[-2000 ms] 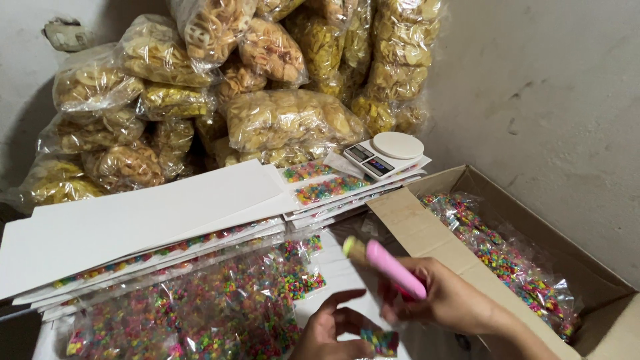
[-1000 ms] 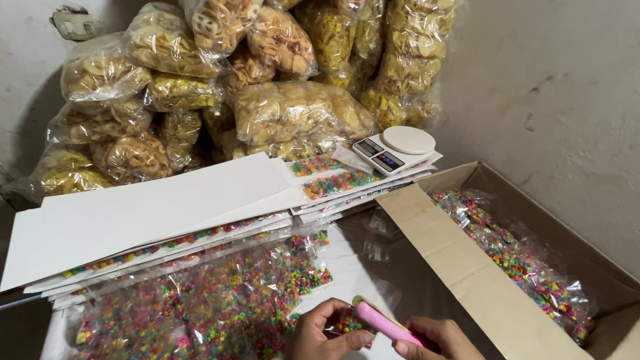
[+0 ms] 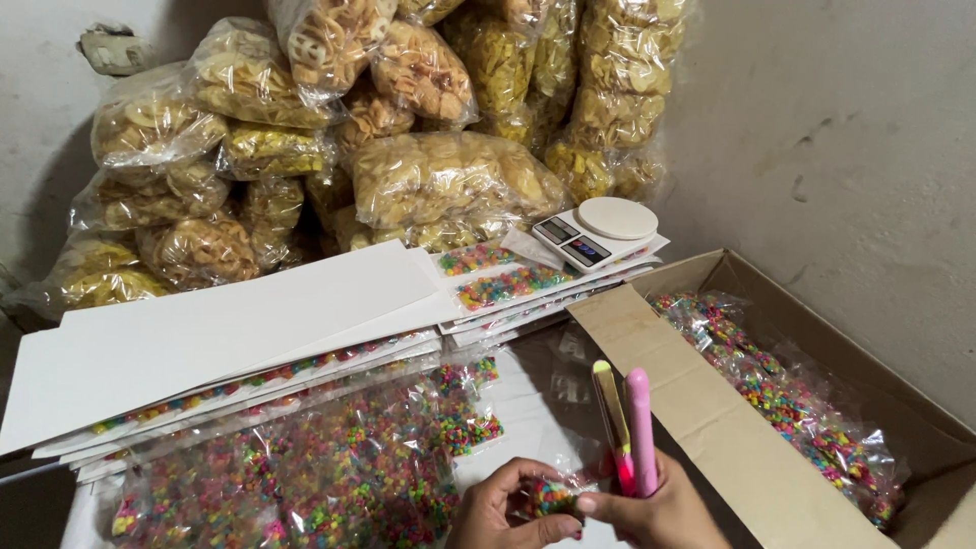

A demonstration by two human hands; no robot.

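Note:
My left hand pinches a small clear bag of multicoloured candies at the bottom centre. The thumb of my right hand touches the right side of that bag. My right hand also holds a pink handheld hair-straightener-like heat sealer, its two arms spread apart and pointing up, one pink outside, the other with a metallic face and yellow tip. Left of my hands lie many filled candy bags in overlapping rows.
White cardboard sheets are stacked with candy bags between them. A white digital kitchen scale stands on the stack's right end. An open cardboard box at right holds more candy bags. Large bags of snacks are piled against the wall.
The sealer was tilted to the left and looked closed one second ago; now it points up with its arms apart. The candy bag remains between my hands.

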